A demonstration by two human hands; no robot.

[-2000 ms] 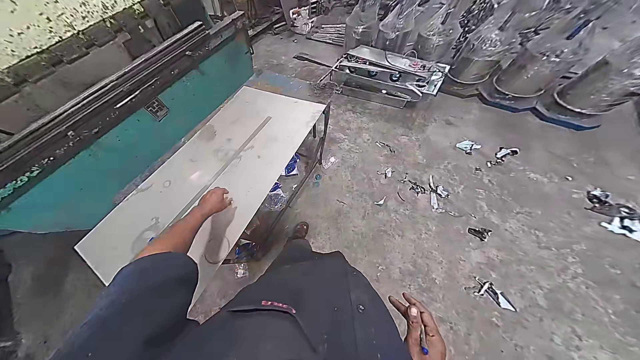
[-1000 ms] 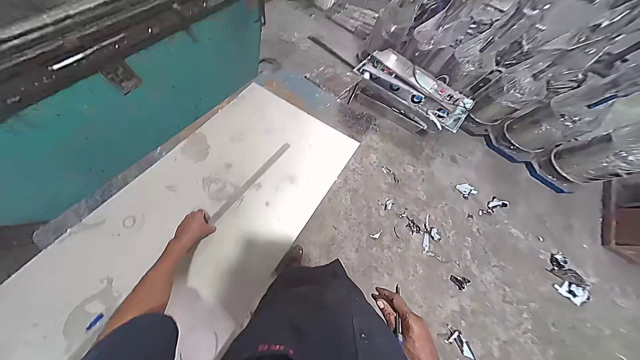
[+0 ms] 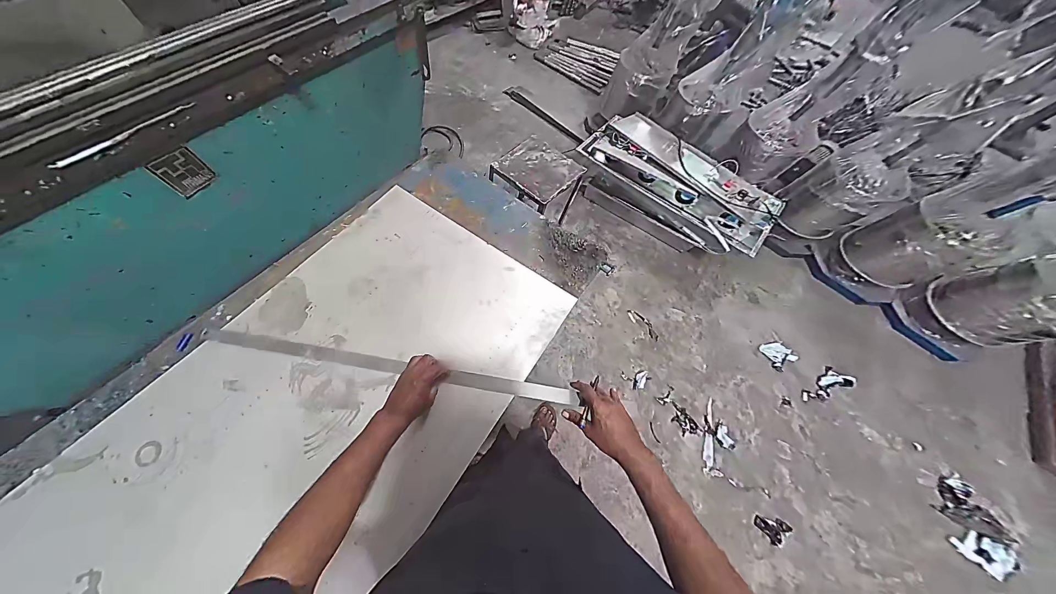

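Observation:
A long flat metal strip [image 3: 330,355], like a straightedge, lies across a pale sheet [image 3: 429,289], and its right end sticks out past the sheet's near edge. My left hand [image 3: 417,388] grips the strip near its middle. At the strip's right end is my right hand [image 3: 606,417], with a thin dark pen-like object between its fingers; whether these fingers also touch the strip is unclear. Round stains and smears mark the sheet.
A teal machine [image 3: 313,157] runs along the sheet's far left side. Beyond the sheet stand a small metal stool [image 3: 540,169] and a metal housing with wires [image 3: 685,186]. Plastic-wrapped drums [image 3: 990,297] line the right. Scraps [image 3: 986,553] litter the floor.
The strip has been turned and now lies crosswise, its end over the sheet's near edge. My right hand has come up from beside my body to that end.

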